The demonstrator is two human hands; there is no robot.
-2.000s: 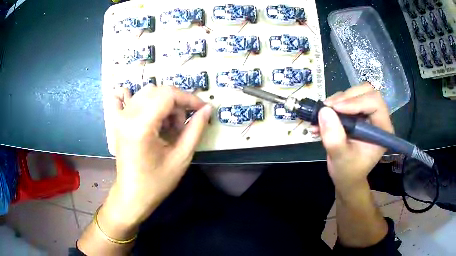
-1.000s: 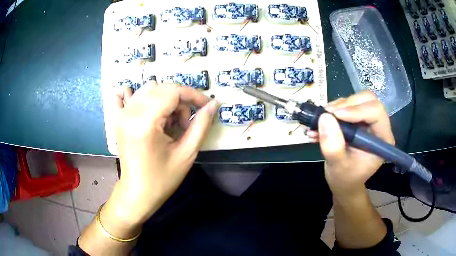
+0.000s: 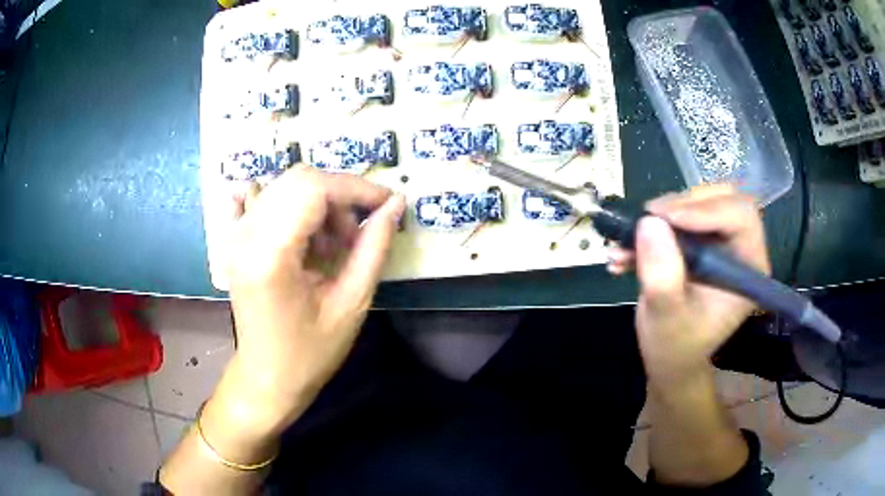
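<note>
The cream fixture (image 3: 427, 266) carries rows of small blue-black circuit boards with thin reddish wires. My right hand (image 3: 704, 276) grips the dark soldering iron (image 3: 737, 274) like a pen. Its metal tip points left and is at the lower right edge of a third-row board (image 3: 454, 142); contact cannot be told. My left hand (image 3: 311, 242) is over the fixture's lower left, thumb and index finger pinched left of a bottom-row board (image 3: 459, 208). The solder wire between them barely shows. This hand hides the lower left boards.
A clear plastic tub (image 3: 771, 160) with silvery bits is right of the fixture. Another loaded fixture (image 3: 842, 131) is at the far right. The iron's black cord (image 3: 815, 418) loops at the lower right. A red stool (image 3: 97, 363) stands on the tiled floor below the dark green bench (image 3: 87, 194).
The fixture appears slightly further left and up in the view. The iron's tip has shifted slightly right relative to the third-row board. My left hand keeps its pinch.
</note>
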